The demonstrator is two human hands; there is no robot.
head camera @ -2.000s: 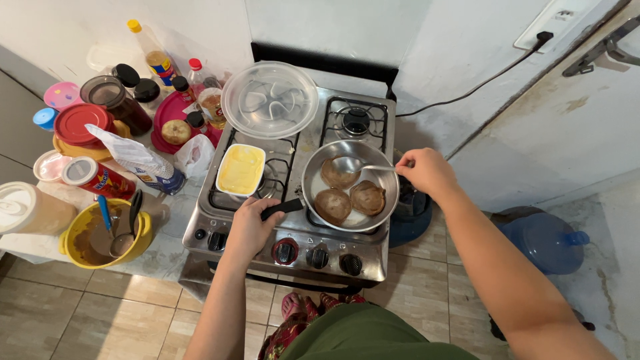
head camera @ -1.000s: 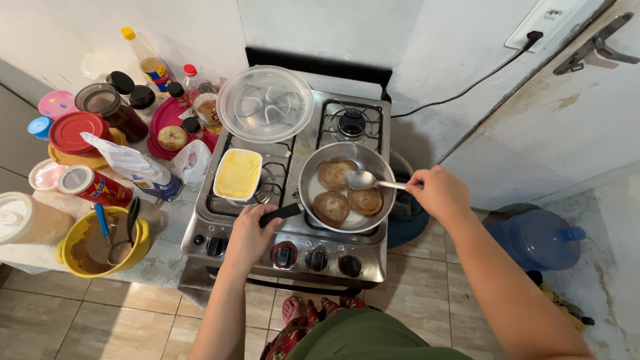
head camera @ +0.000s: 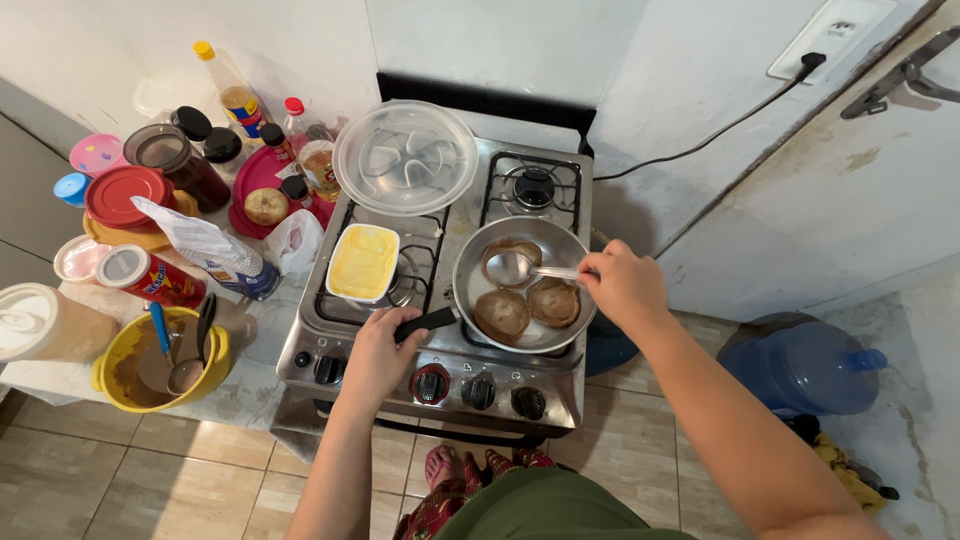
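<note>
My left hand point(head camera: 384, 351) grips the black handle of a metal frying pan point(head camera: 466, 259) on the front right burner. Three brown pancakes lie in the pan: one at the back point(head camera: 512, 251), one at the front left point(head camera: 501, 316) and one at the right point(head camera: 553, 302). My right hand point(head camera: 626, 289) holds a metal spoon point(head camera: 511, 268) by its handle, from the pan's right side. The spoon's bowl is over the back pancake; whether it touches is not clear. An open tub of yellow spread point(head camera: 364, 262) stands on the left burner grate, near my left hand.
A clear plastic lid point(head camera: 406, 157) covers the back left burner. Left of the stove point(head camera: 457, 371), a yellow bowl of brown batter point(head camera: 129, 360) holds a ladle and a blue-handled utensil, among jars, bottles and a red can point(head camera: 169, 281). A blue water jug point(head camera: 806, 367) lies at the right.
The spoon has moved left over the back pancake; one second ago its bowl was nearer that pancake's right side. My left hand has stayed on the pan's handle.
</note>
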